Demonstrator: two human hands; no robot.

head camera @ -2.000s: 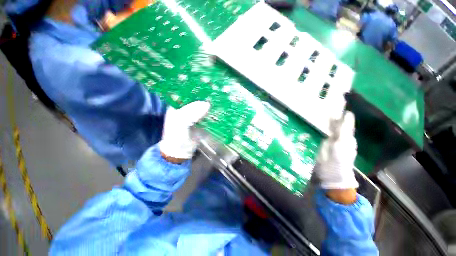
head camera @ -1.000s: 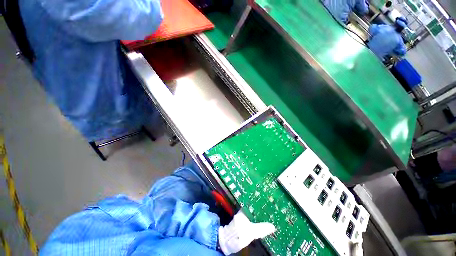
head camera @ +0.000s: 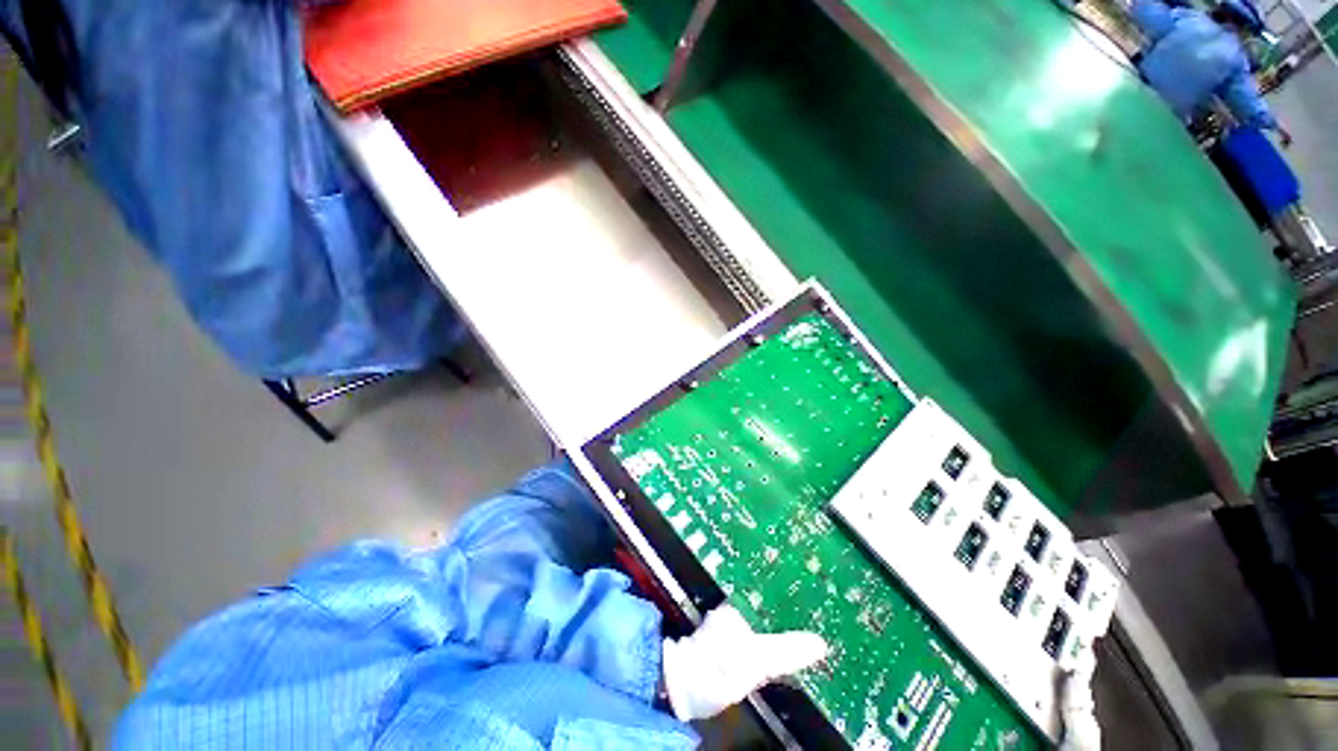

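Note:
A green printed circuit board (head camera: 763,543) lies in a dark carrier with a light rim (head camera: 690,371), across the conveyor. A white slotted cover plate (head camera: 980,546) lies on the board's right part. My left hand (head camera: 738,663), in a white glove, is at the near left edge, thumb on the board's top face; its other fingers are mostly hidden. My right hand (head camera: 1081,707), gloved, is at the plate's lower right corner, mostly cut off by the bottom edge and plate, so its grip cannot be told.
Silver conveyor rails (head camera: 426,220) run from upper left toward the carrier. An orange-red tray (head camera: 455,41) lies across them, beside a person in a blue smock (head camera: 242,176). A green bench (head camera: 1086,162) stands to the right. Another person (head camera: 1196,66) is far right.
The board and plate came down from the air into the carrier. Since a second ago, more dark carrier shows along the board's left edge. My left thumb stays on the board.

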